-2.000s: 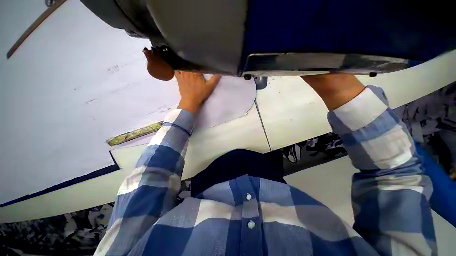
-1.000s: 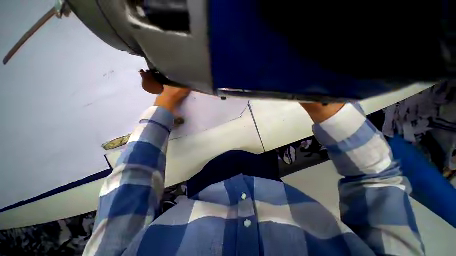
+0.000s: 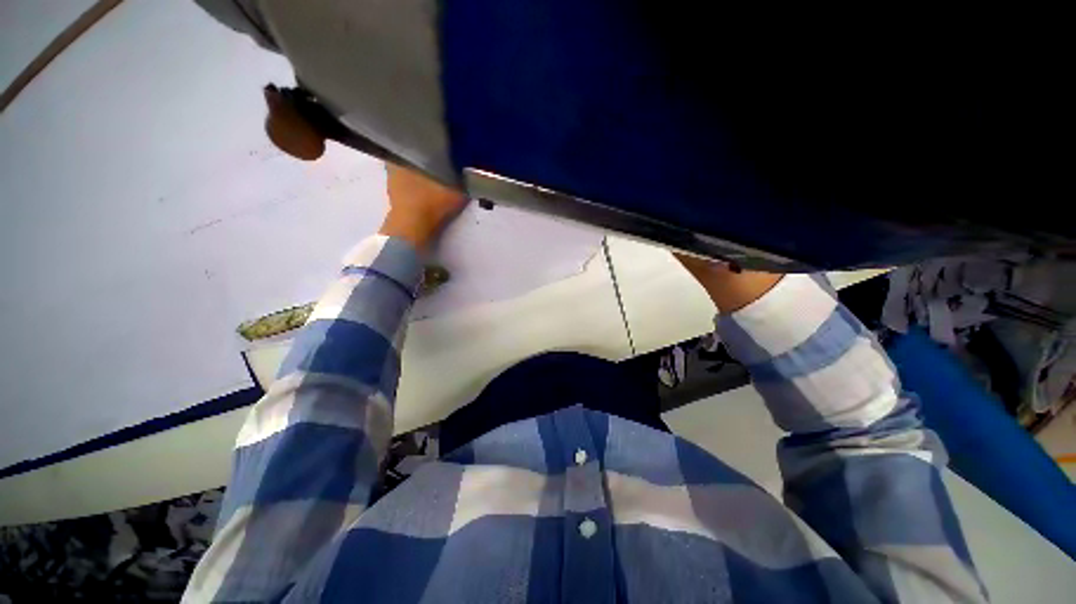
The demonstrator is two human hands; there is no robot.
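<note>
The blue and silver cutting machine [image 3: 566, 106] fills the top centre and right of the picture; its blade is hidden. A brown knob [image 3: 295, 125] sticks out at its left front edge. White marker paper [image 3: 130, 260] lies under it, over a dark fabric lay [image 3: 142, 434] seen as a thin edge band. My left hand [image 3: 422, 203] is on the paper just below the machine's edge, its fingers hidden. My right hand [image 3: 734, 283] reaches under the machine's right part; only the wrist area shows, so its grip is hidden.
A mottled gold weight bar [image 3: 277, 322] lies on the paper beside my left sleeve. A long brown strip [image 3: 53, 53] is at the top left. The cream table edge [image 3: 519, 336] runs in front of me, with offcuts [image 3: 130, 543] below it and a blue thing [image 3: 979, 413] at the right.
The machine has shifted left in the picture and tilted, its right side lower. Both forearms have moved left with it. More of the gold bar's right end shows behind my left sleeve than two seconds ago.
</note>
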